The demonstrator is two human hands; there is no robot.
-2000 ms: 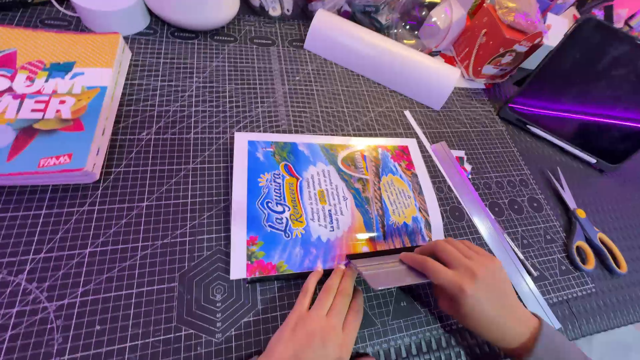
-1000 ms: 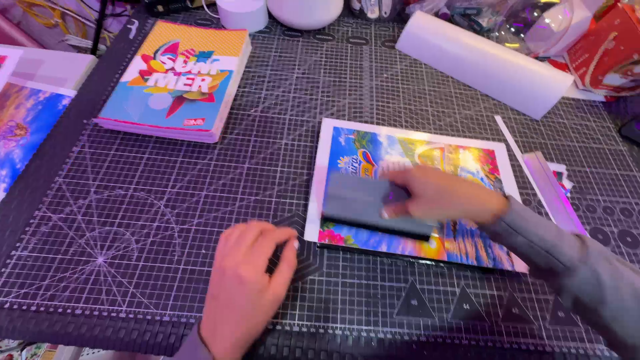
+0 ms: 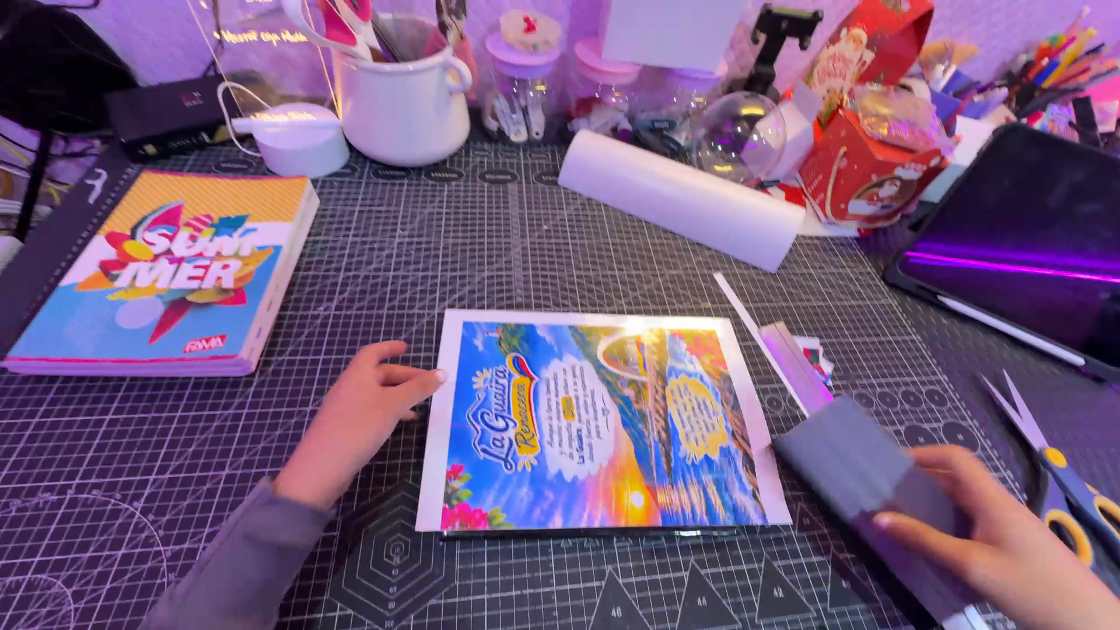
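A glossy printed sheet (image 3: pixel 604 424) with white margins lies over a dark-edged flat piece on the black cutting mat (image 3: pixel 516 262). My left hand (image 3: pixel 363 407) is at its left edge, thumb and fingers apart, a fingertip at the margin. At the lower right my right hand (image 3: pixel 989 516) grips a flat grey squeegee-like tool (image 3: pixel 857 464), held just right of the sheet. Part of a metal ruler (image 3: pixel 796 372) shows behind the tool, beside a thin white strip (image 3: pixel 744 306).
A thick notebook (image 3: pixel 166 271) lies at the left. A white roll (image 3: pixel 682 197), a white enamel pot (image 3: pixel 402 109) and a red box (image 3: pixel 875 171) stand along the back. Scissors (image 3: pixel 1054 472) and a black tablet (image 3: pixel 1024 245) with a stylus are at the right.
My right hand has moved off the sheet to its right with the grey tool; one second ago the tool lay on the print. My left hand is now at the sheet's left edge. The view has shifted.
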